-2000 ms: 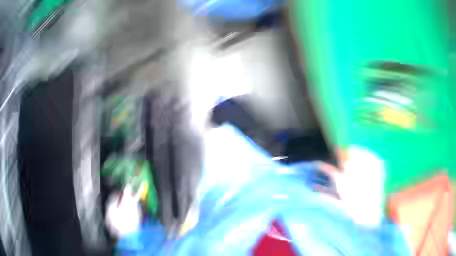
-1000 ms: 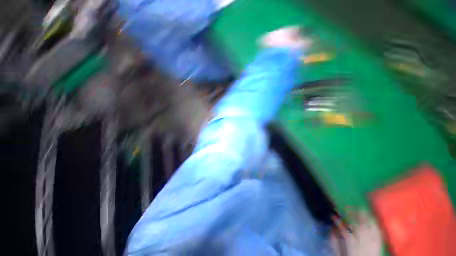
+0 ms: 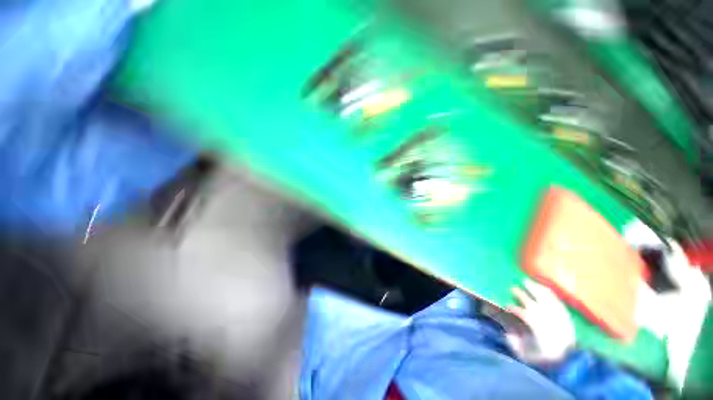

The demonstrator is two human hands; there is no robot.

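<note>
The picture is blurred. My right hand (image 3: 543, 324) is at the bench's near edge at the lower right, beside the orange-red pad (image 3: 586, 258). Its fingers look apart and I see nothing held in it. My left hand is not in view. The pad lies flat on the green bench top (image 3: 274, 101) with no board on it. Two circuit boards lie on the green top to the pad's upper left, one farther off (image 3: 375, 101) and one nearer (image 3: 434, 187), each with black and yellow parts.
Several boards (image 3: 571, 129) line the grey-brown conveyor (image 3: 453, 23) beyond the bench. White papers (image 3: 680, 312) and a black holder (image 3: 663, 269) are right of the pad. A person in a blue smock (image 3: 62, 117) is at the upper left.
The view has swung right, bringing the pad, papers and conveyor boards further in. My left arm, stretched over the bench one second ago, has left it. Two boards show on the green top.
</note>
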